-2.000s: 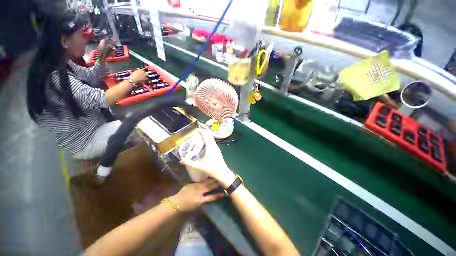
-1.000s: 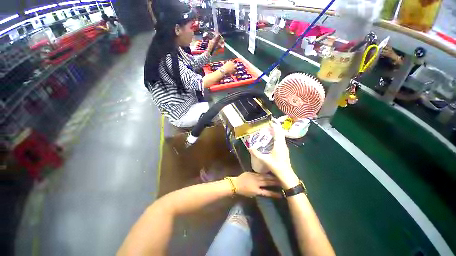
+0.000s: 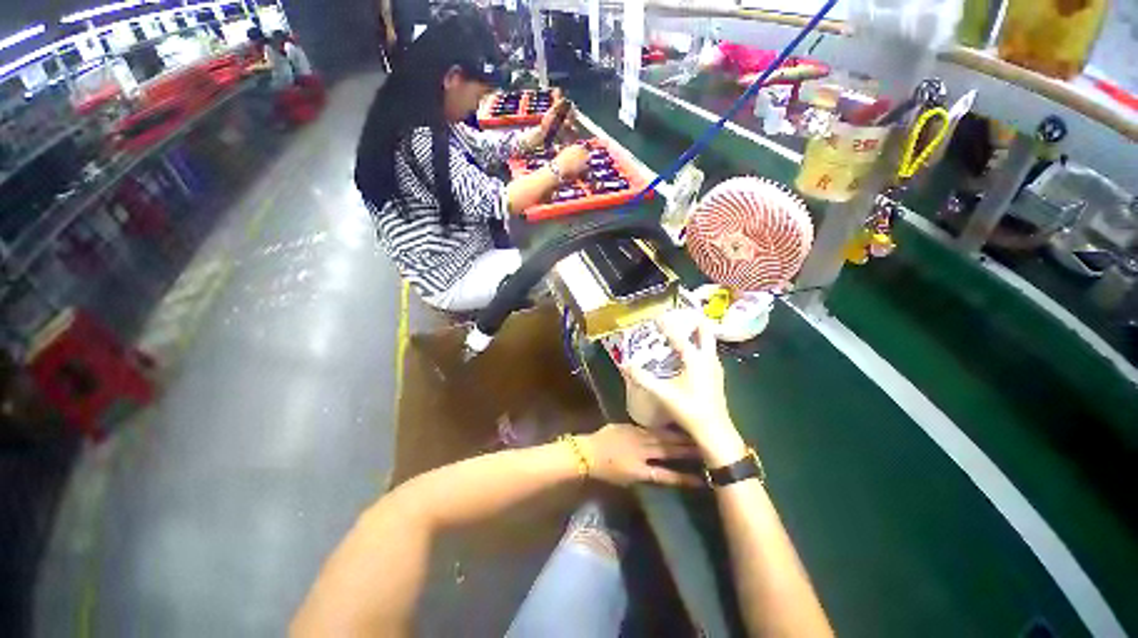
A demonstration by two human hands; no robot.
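A pale tumbler point(image 3: 646, 408) with a clear round lid point(image 3: 650, 350) is upright at the bench's near edge, beside an open yellow-brown carton point(image 3: 630, 314). My right hand point(image 3: 690, 384), with a dark watch on the wrist, is at the lid, its fingers bent over the lid's edge. My left hand point(image 3: 634, 456), with a gold bracelet, is closed around the tumbler's lower part, below my right hand. The tumbler's base and some of my left fingers are hidden.
A black hose point(image 3: 539, 264) arches beside the carton. A pink fan point(image 3: 749, 234) and a small dish point(image 3: 744, 317) are behind it. A seated person point(image 3: 431, 199) works at a red tray point(image 3: 587, 202). A brown waste carton point(image 3: 481, 393) stands below.
The view has swung left, showing more aisle. Both hands have stayed at the tumbler; my right fingers are now more bent over the lid. The seated person's hands have shifted slightly.
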